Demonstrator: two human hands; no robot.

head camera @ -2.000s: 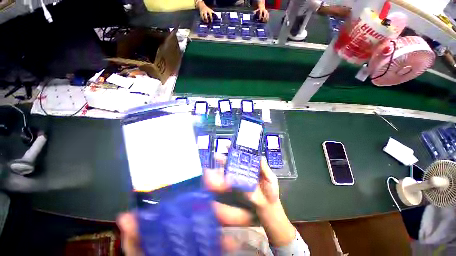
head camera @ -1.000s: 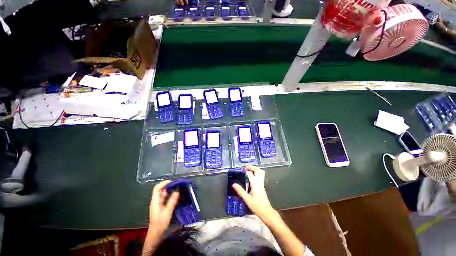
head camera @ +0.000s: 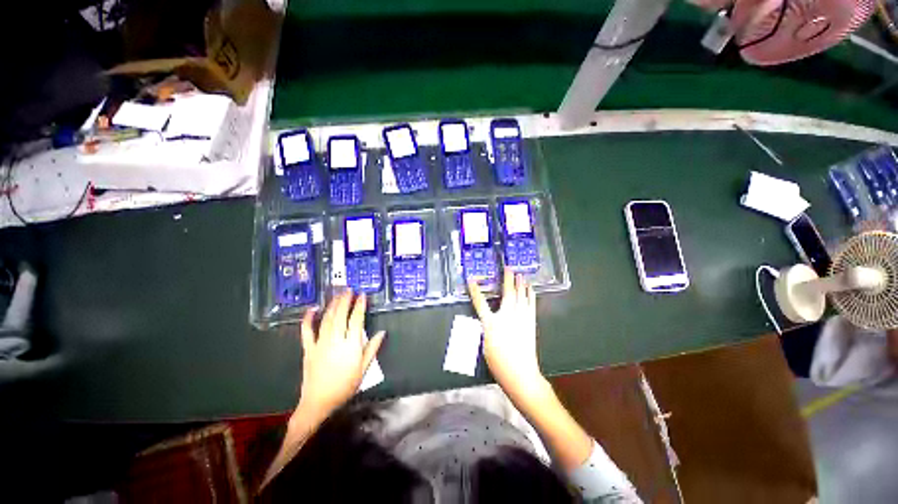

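Observation:
A clear blister tray (head camera: 394, 311) holds blue keypad handsets in two rows of pockets. Most lie face up with glowing white screens. One at front left (head camera: 294, 264) and one at back right (head camera: 507, 153) lie face down, each showing a small white label. My left hand (head camera: 338, 349) is open and empty, fingertips at the tray's front edge. My right hand (head camera: 507, 330) is open, its fingertips at the front edge below the right-hand handsets. A white slip (head camera: 463, 345) lies between my hands. Another slip (head camera: 372, 375) is partly hidden by my left hand.
A touchscreen phone (head camera: 657, 245) lies right of the tray. Further right are a white card (head camera: 775, 196), a dark handset (head camera: 808, 243), a small fan (head camera: 871, 281) and more blue phones (head camera: 866, 185). Papers (head camera: 167, 133) and a carton (head camera: 228, 49) are at the left. A post (head camera: 611, 61) stands behind.
The handsets that both hands held now lie face down in the front-left and back-right pockets. My hands have let go and moved to the tray's front edge. Slips now show on the mat.

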